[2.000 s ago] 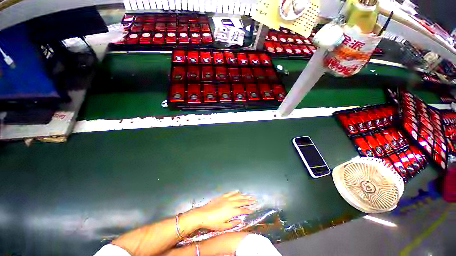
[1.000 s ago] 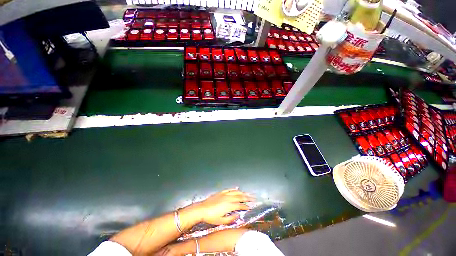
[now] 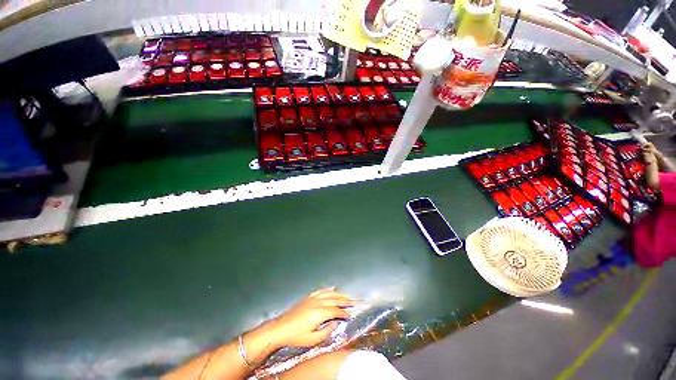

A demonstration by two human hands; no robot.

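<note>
My left hand (image 3: pixel 320 318) rests palm down on the dark green workbench top (image 3: pixel 170 297), near its front edge. It is empty, with the thumb apart from the fingers. A thin bracelet is on its wrist. My right forearm (image 3: pixel 311 368) lies crosswise in front of it at the bottom edge; my right hand is out of the picture. A black tray of red units (image 3: pixel 330 126) lies flat on the green conveyor belt (image 3: pixel 178 148), beyond the white edge line and partly behind the post.
A smartphone (image 3: pixel 434 226) and a cream fan (image 3: pixel 517 257) lie right of my hand. Trays of red units (image 3: pixel 530 189) overlap at the right, one tilted. A person's pink-red sleeve (image 3: pixel 656 230) is at the right edge. A white post (image 3: pixel 409 126) carries a lettered cup (image 3: pixel 467 74). A monitor (image 3: pixel 18 141) stands left.
The view has swung right, so bench things sit further left. The belt tray has moved right relative to the post. A person's hand and sleeve now show at the right trays. My left hand stays resting.
</note>
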